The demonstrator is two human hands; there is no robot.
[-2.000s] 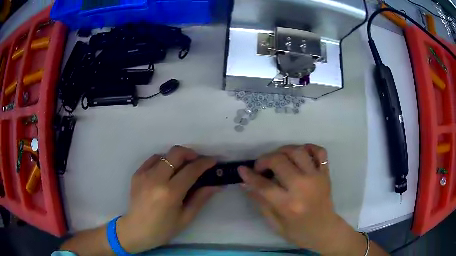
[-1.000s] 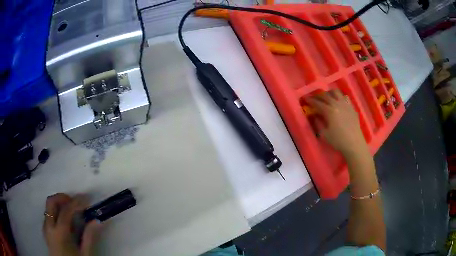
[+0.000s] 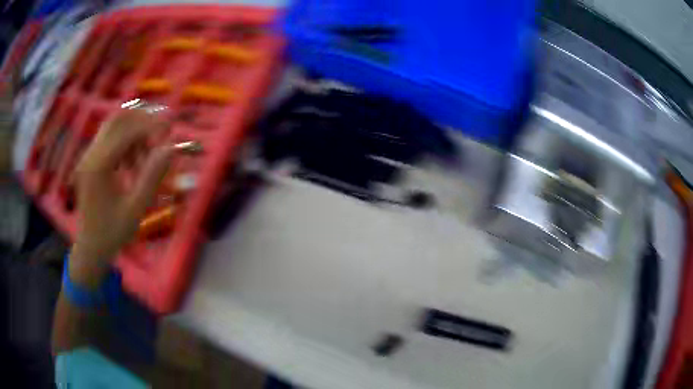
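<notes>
The frame is motion-blurred. My left hand (image 3: 114, 171), with a blue wristband, is over the left red tray (image 3: 171, 292), thumb and fingers apart. Bright glints show near its fingertips; I cannot tell what they are. Orange cells (image 3: 209, 93) lie in the tray compartments. A black plastic housing (image 3: 467, 329) lies on the pale mat at the lower right, touched by no hand. A small black piece (image 3: 387, 344) lies left of it. My right hand is not in view.
A dark pile of black housings (image 3: 349, 137) lies right of the tray, below a blue bin (image 3: 425, 61). The silver feeder (image 3: 570, 205) stands at the right, small clear-grey bits before it. The black screwdriver (image 3: 644, 311) and another red tray (image 3: 680, 342) are at the right edge.
The view has swung left. My left hand has let go of the housing and moved over the left tray. My right hand, earlier in the right tray, has left the view.
</notes>
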